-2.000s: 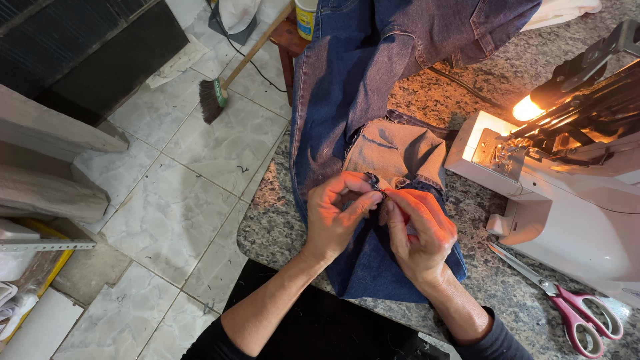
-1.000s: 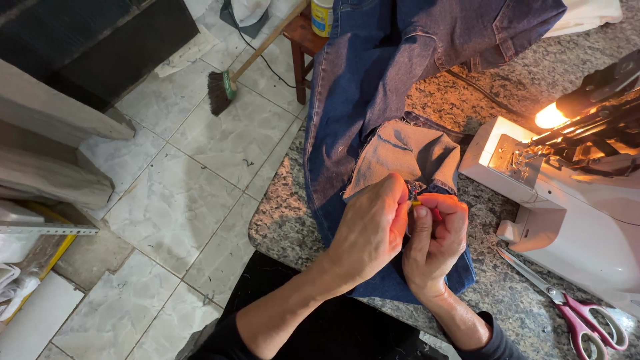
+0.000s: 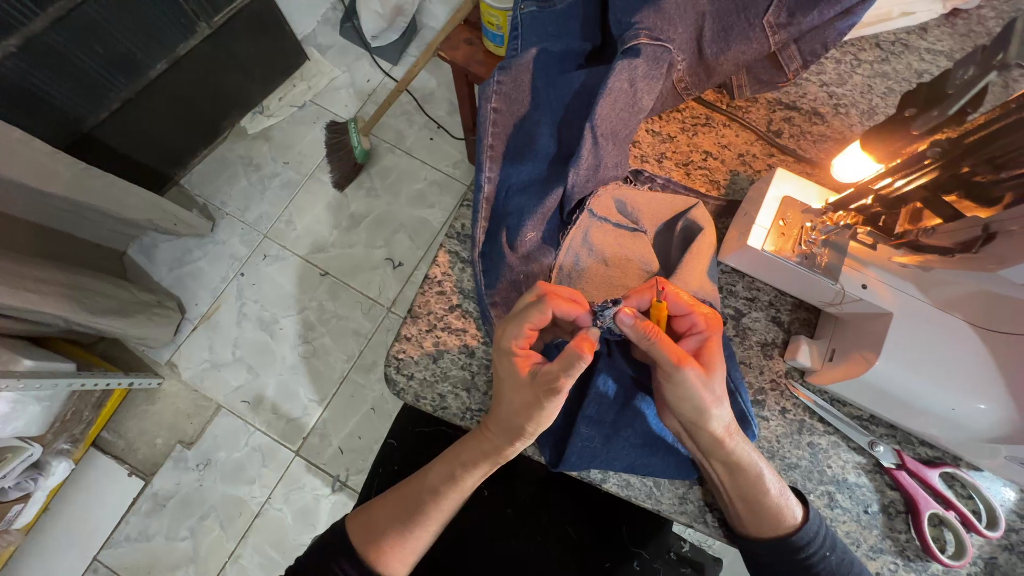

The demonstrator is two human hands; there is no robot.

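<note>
Blue denim jeans lie over the granite top, one leg end showing its paler inside. Between my hands a small frayed edge of the denim is pinched. My left hand grips its left side with thumb and fingertips. From the right, my right hand presses the same edge under its thumb. That hand also holds a seam ripper with a yellow handle between its fingers, the metal tip pointing up. The cloth below the fingers hangs toward the counter's front edge.
At the right stands a white sewing machine with a lit lamp. Scissors with pink handles lie in front of it on the granite counter. A broom and a wooden stool are beyond the counter's left edge.
My left hand has moved left from over the right hand's fingertips and now pinches the denim edge. The yellow handle, only partly visible a second ago, shows more fully in my right hand.
</note>
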